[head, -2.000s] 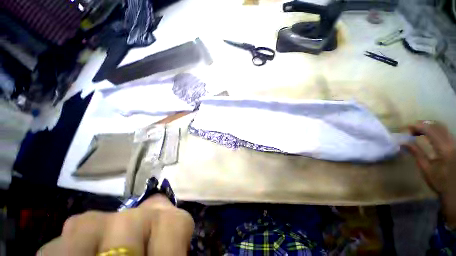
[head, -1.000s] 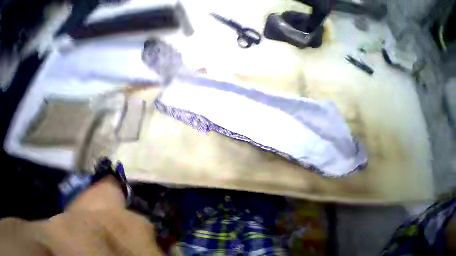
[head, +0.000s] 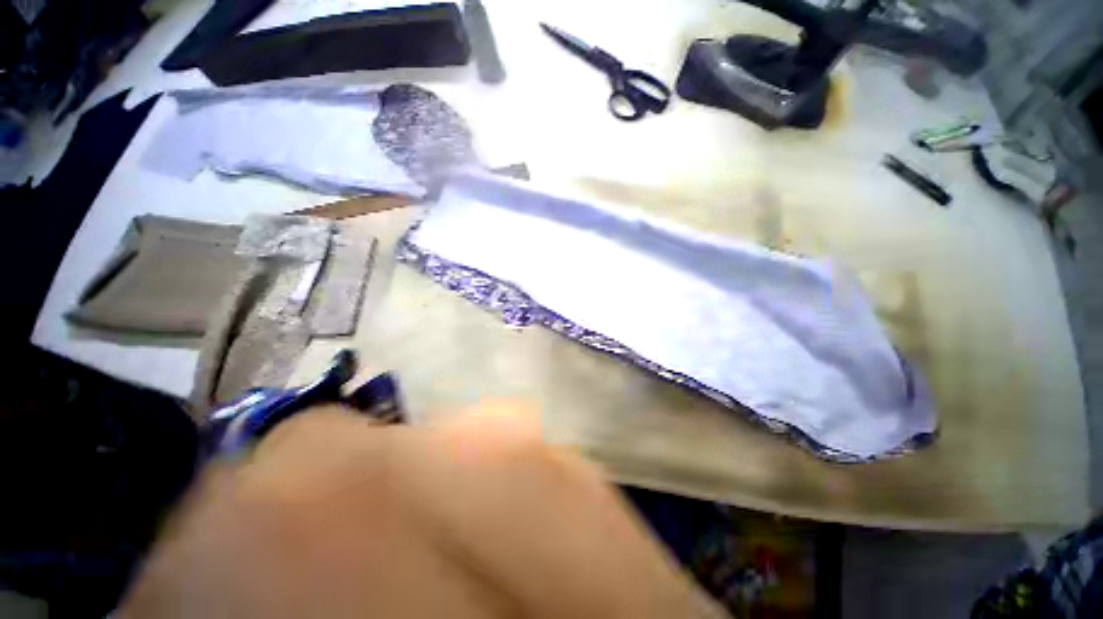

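Note:
A long white-lavender sleeve lining (head: pixel 653 296) lies flat, slanting across the table, with a purple-grey patterned edge along its near side. My left hand (head: pixel 411 520) is large and blurred at the bottom, cut off by the edge. It is closed around what look like blue-black snips (head: pixel 302 399), whose tips stick out towards the beige piece. My right hand is out of view; only a plaid sleeve (head: pixel 1058 586) shows at the bottom right. A folded grey-beige sleeve piece (head: pixel 163 284) lies at left, with a speckled strip beside it.
A second pale lining (head: pixel 296 133) with a patterned rounded end (head: pixel 421 131) lies at upper left over a brown ruler (head: pixel 357 207). Beyond are a dark block (head: pixel 339 46), black shears (head: pixel 611 75) and an iron (head: pixel 756 85). A small dark tool (head: pixel 917 179) lies at right.
My right hand has let go of the lining's right end and left the picture. That end now lies flat and nearer the front edge. My left hand looks larger and reaches further into view.

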